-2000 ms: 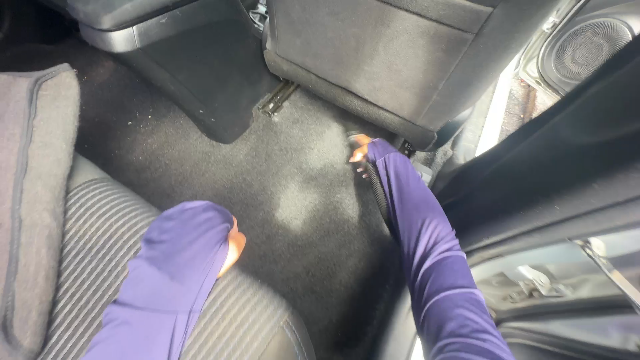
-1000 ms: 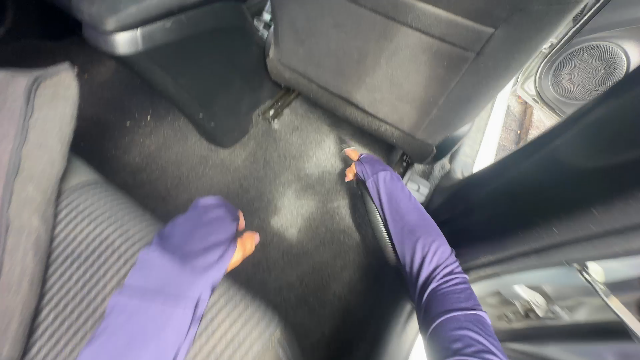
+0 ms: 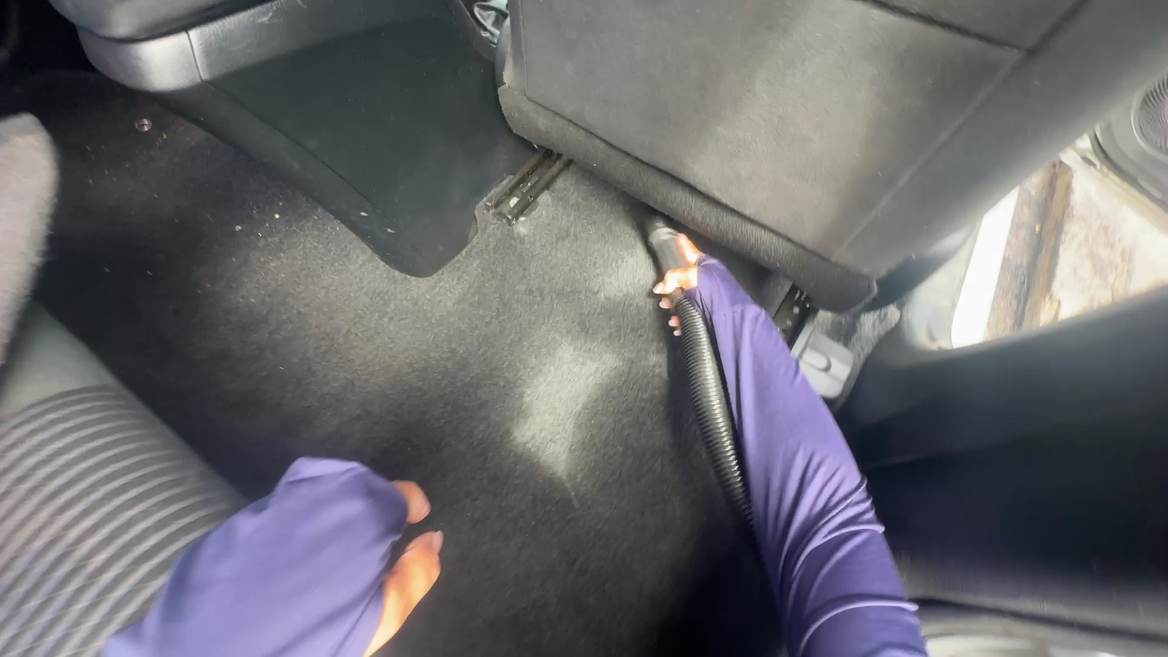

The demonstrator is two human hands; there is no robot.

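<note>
My right hand point(image 3: 678, 274) is closed around the grey end of a vacuum cleaner hose point(image 3: 711, 397), just beneath the lower edge of the front seat's back. The ribbed black hose runs down along my purple sleeve. The tip of the hose end lies in shadow at the seat's edge, so any nozzle is hidden. Over the dark carpet point(image 3: 566, 401) at the lower left, my left hand point(image 3: 411, 570) shows bare fingers apart, with nothing seen between them; its sleeve covers the rest. Small light specks lie on the carpet at the left.
The front seat back point(image 3: 757, 119) overhangs the carpet. A metal seat rail point(image 3: 529, 187) sticks out beside the centre console point(image 3: 365, 128). A ribbed fabric seat point(image 3: 82, 511) is at lower left. The dark door panel point(image 3: 1022, 420) and pale door sill point(image 3: 985, 274) are at right.
More of my left hand's fingers shows past the sleeve than two seconds ago. My right hand stays near the seat's lower edge with the hose. The view has shifted.
</note>
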